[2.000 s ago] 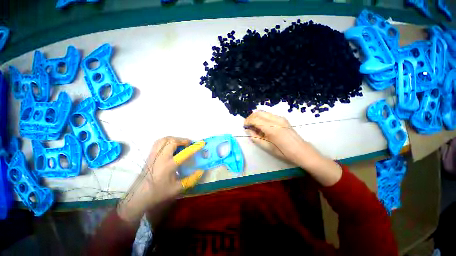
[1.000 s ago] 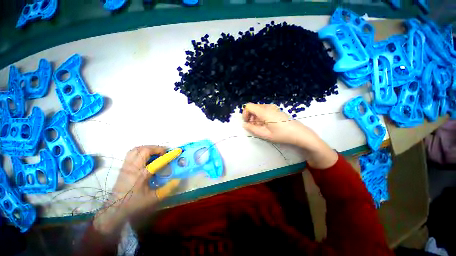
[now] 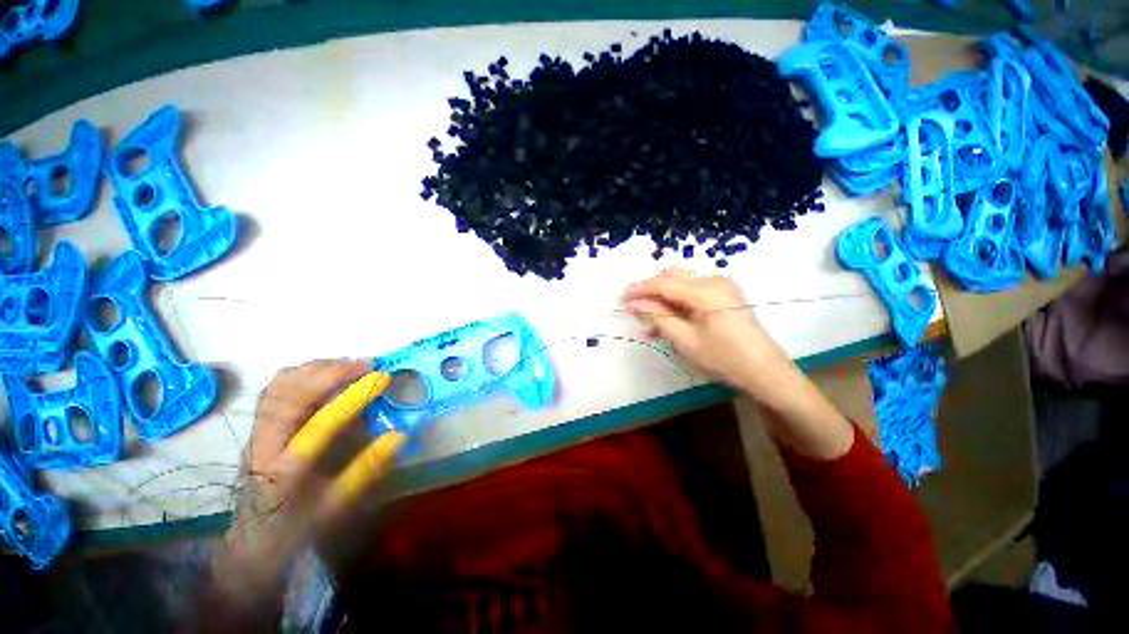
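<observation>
A blue plastic frame (image 3: pixel 453 368) lies at the front of the bench, with a smaller round hole between two larger openings. My left hand (image 3: pixel 310 434), with yellow covers on two fingers, holds its left end; the lower part of the hand is blurred. My right hand (image 3: pixel 700 320) is over the white top, right of the frame, with fingers bent together; whether it pinches anything is not visible. A single black piece (image 3: pixel 593 342) lies between the frame and my right hand. A large heap of black pieces (image 3: pixel 644 149) lies behind.
Loose blue frames (image 3: pixel 167 204) lie at the left. More blue frames (image 3: pixel 978 161) are piled at the right by brown cardboard (image 3: pixel 1028 325). Thin dark threads cross the white bench top (image 3: pixel 334 211). A green conveyor (image 3: pixel 372 27) runs beyond it.
The view has shifted slightly. My right hand has moved away from the heap's edge towards me. A single black piece now shows on the white top. More of the held frame's left opening is visible.
</observation>
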